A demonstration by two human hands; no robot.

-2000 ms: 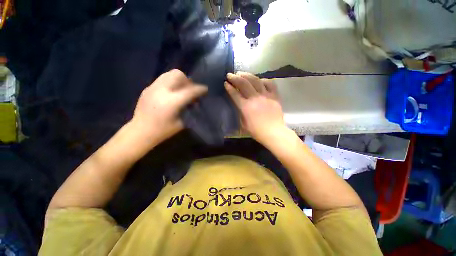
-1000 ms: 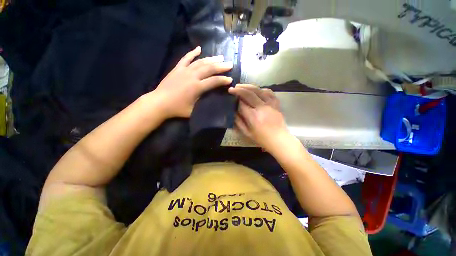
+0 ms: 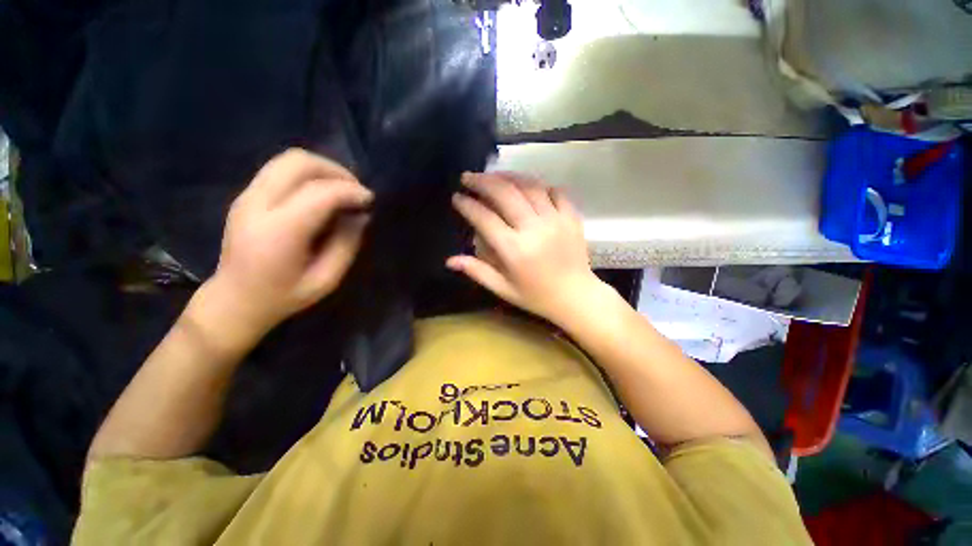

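Note:
Black cloth (image 3: 416, 117) runs from under the machine head at the top down between my hands, and its lower end hangs over the table edge onto my lap. My left hand (image 3: 293, 229) is on the left side of this cloth with fingertips pinched together at its left part. My right hand (image 3: 522, 235) is at the cloth's right edge, fingers curled and thumb apart. It touches or hovers just over the edge; I cannot tell which. The needle area is at the top edge, lit brightly and mostly cut off.
The pale machine bed (image 3: 682, 192) lies to the right. The machine arm (image 3: 874, 48) is at the top right. A blue tray (image 3: 895, 229) holds a white ring and a red-handled tool. Papers (image 3: 709, 320) and a red bin (image 3: 826, 384) are below the table. More black cloth (image 3: 192, 107) is heaped left.
My left hand has lifted off its flat place on the cloth and moved left and toward me, fingers now pinched. My right thumb is spread. The camera view has shifted, cutting off the machine head.

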